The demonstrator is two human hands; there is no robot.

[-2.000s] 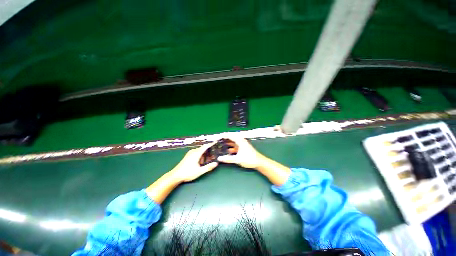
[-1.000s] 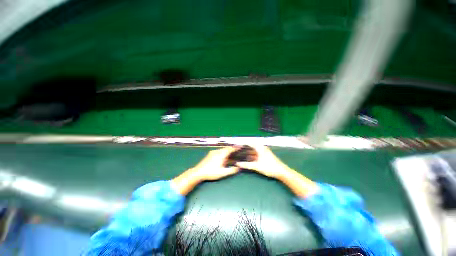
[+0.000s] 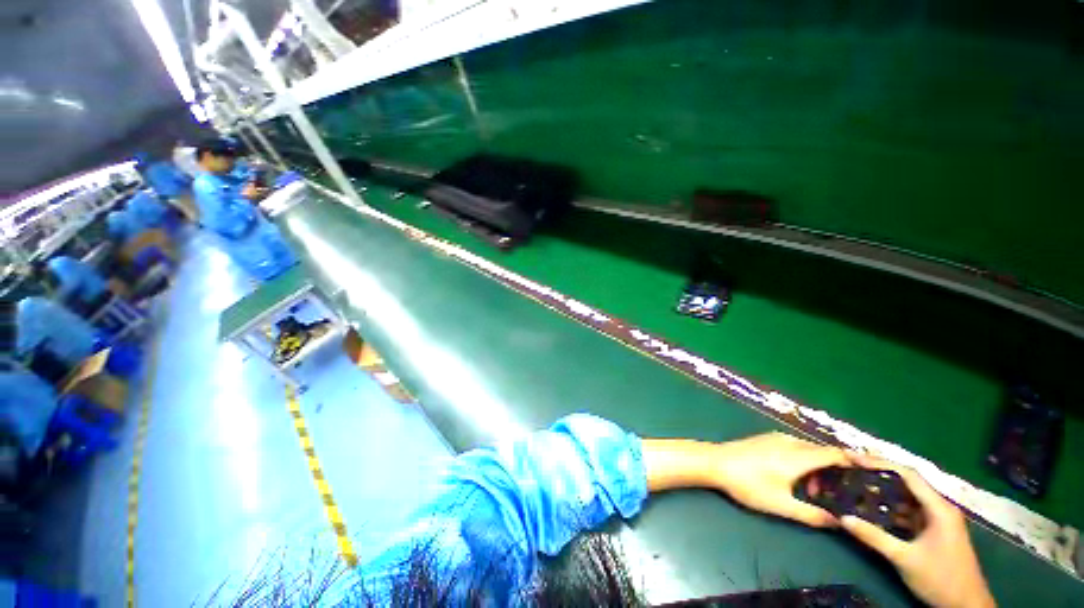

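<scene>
A dark phone half-assembly [image 3: 874,499] with small coppery spots is held between both hands above the near bench edge, at the lower right. My left hand [image 3: 779,475] grips its left end. My right hand [image 3: 939,552] grips its right end, fingers around the far side; its wrist is cut off by the picture's lower edge. The unit's underside is hidden.
Two phone units lie on the green conveyor belt [image 3: 594,272], one [image 3: 704,299] mid-belt, one [image 3: 1025,439] at right. Stacked black trays [image 3: 499,196] ride farther left. A chipped rail [image 3: 678,354] divides belt and bench. A person in blue [image 3: 226,202] stands at far left.
The view has swung left, showing the aisle and other workers; the white parts tray has left the picture. Both hands still hold the dark unit, now at the lower right.
</scene>
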